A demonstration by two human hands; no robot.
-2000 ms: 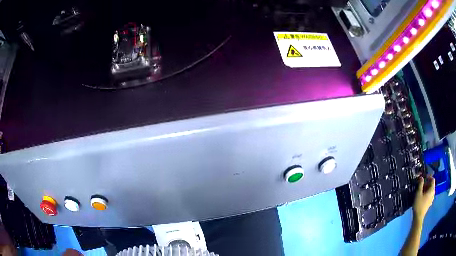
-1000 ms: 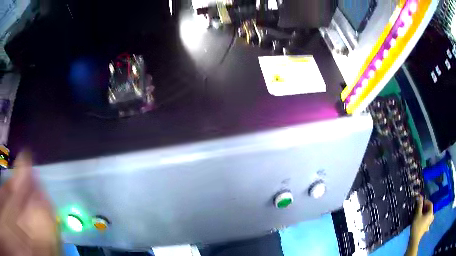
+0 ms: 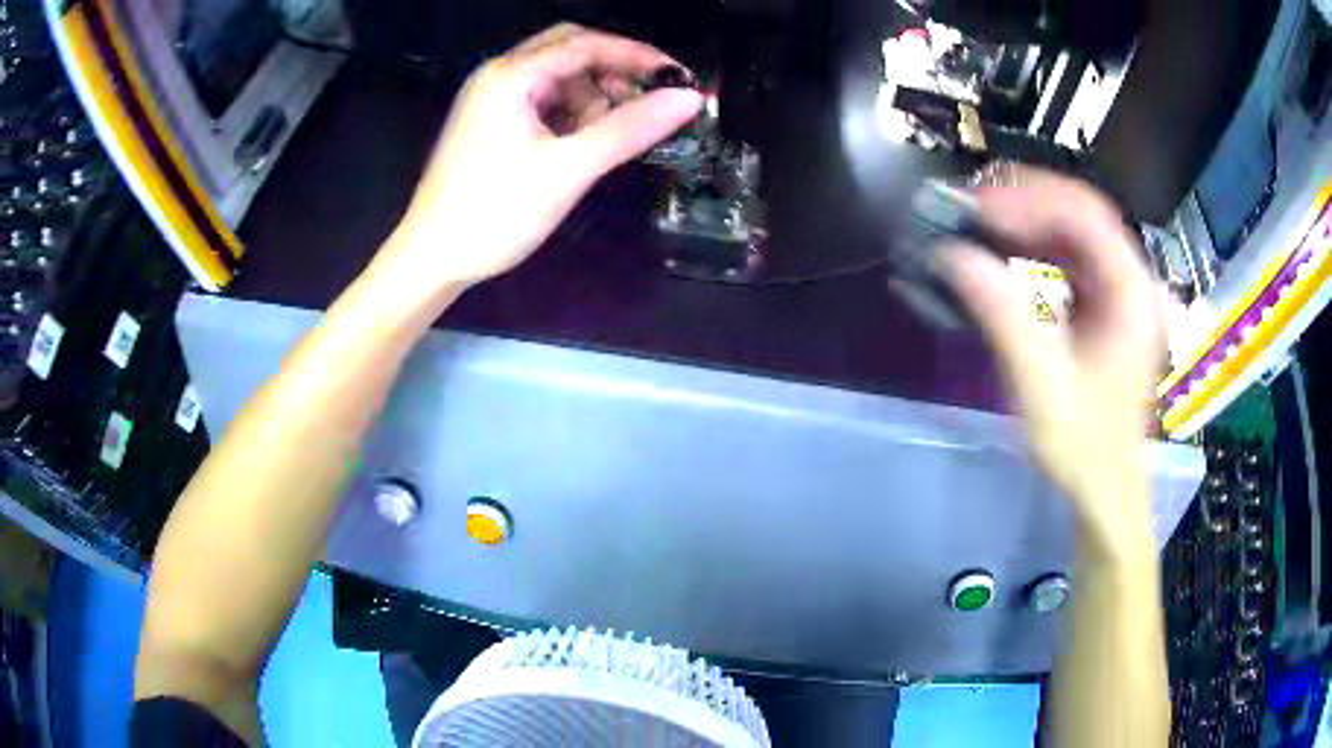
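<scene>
The fixture (image 3: 712, 212), a clear-looking metallic block, stands on the black table (image 3: 584, 300). My left hand (image 3: 563, 124) is at the fixture's upper left, thumb and index finger pinched on a small dark workpiece (image 3: 671, 76), mostly hidden by the fingers. My right hand (image 3: 1059, 271) is blurred over the right side of the table, holding a dark grey workpiece (image 3: 935, 249) between thumb and fingers, apart from the fixture.
Bright machine parts (image 3: 964, 95) stand behind the table. Yellow light bars (image 3: 139, 146) flank the opening. The grey panel (image 3: 701, 482) carries a green button (image 3: 971, 592) and an orange button (image 3: 488, 522). Trays (image 3: 1227, 585) lie at right, labelled trays (image 3: 88, 380) at left, a white fan (image 3: 592, 701) below.
The view has shifted left. My left hand has moved from the lower left up to the fixture. My right hand has come from the right tray to over the table with a dark workpiece.
</scene>
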